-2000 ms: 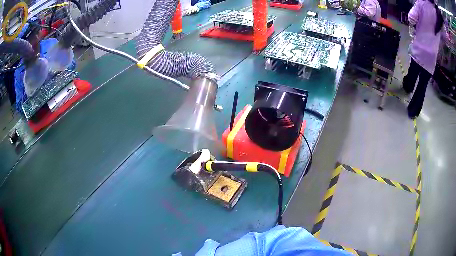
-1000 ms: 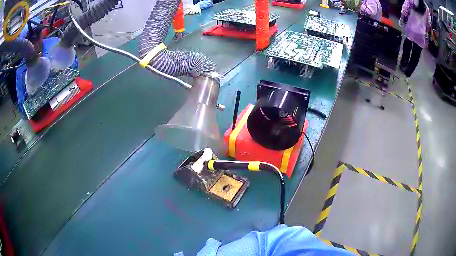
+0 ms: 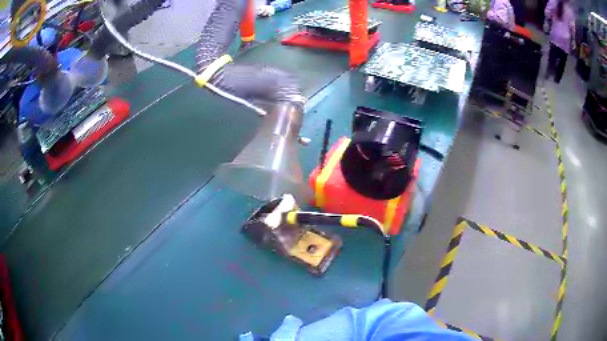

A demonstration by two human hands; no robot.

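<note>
Neither of my hands is in view; only my blue sleeve point(image 3: 373, 323) shows at the bottom edge. The soldering iron point(image 3: 324, 218), black with yellow bands, rests in the iron stand point(image 3: 265, 226), its black cord running down to the right. A tan sponge point(image 3: 311, 247) sits in the stand's tray. The clear fume hood point(image 3: 269, 150) on a grey ribbed hose point(image 3: 263, 83) hangs just behind the stand. A black fan point(image 3: 379, 160) with a round opening stands on a red block point(image 3: 346, 193) with yellow tape.
Circuit boards point(image 3: 416, 66) stand farther back on the green bench point(image 3: 166, 266). A red-orange post point(image 3: 358, 33) rises behind the fan. Another board point(image 3: 73, 120) lies at the left on a red support. A red edge point(image 3: 8, 300) shows at lower left. A person in pink point(image 3: 560, 26) is in the aisle.
The view has shifted slightly, so the bench things appear farther right. The person in the aisle has moved farther away. The iron has stayed in its stand.
</note>
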